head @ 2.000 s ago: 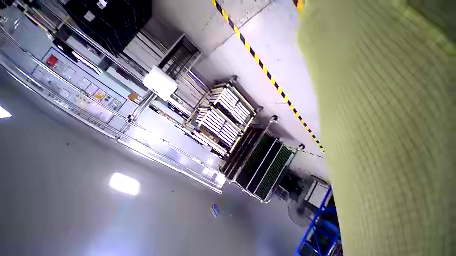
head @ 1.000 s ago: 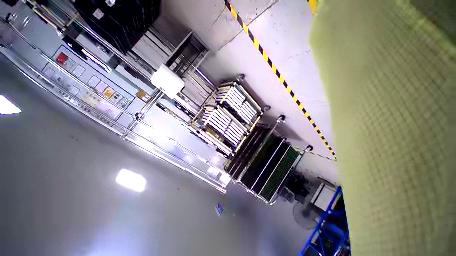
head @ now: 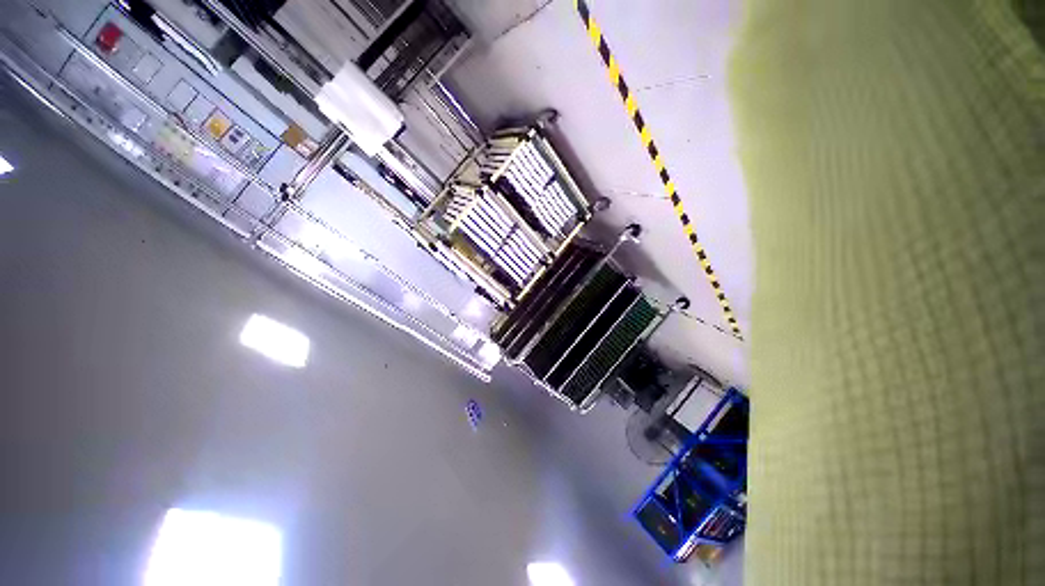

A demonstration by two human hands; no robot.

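Neither of my hands is in the picture. Yellow-green gridded cloth [head: 894,298], likely my smock, fills the right side very close to the camera. The hall shows tilted on its side. A tray cart [head: 516,218] with a pale pipe frame, castors and stacked white slats stands near the middle. Beside it stands a cart with dark and green panels [head: 584,326] and metal uprights. No thing is seen held or worked on.
Yellow-black floor tape [head: 653,149] runs along the grey floor. A blue rack [head: 693,481] stands at the lower right beside the cloth. A pale wall panel [head: 183,115] with posted sheets is at the upper left. Ceiling lights [head: 275,340] show at the lower left.
The view has shifted and turned slightly: the carts sit higher, the black stack at the top has left the picture, and more blue rack and ceiling lights show. No hand has appeared.
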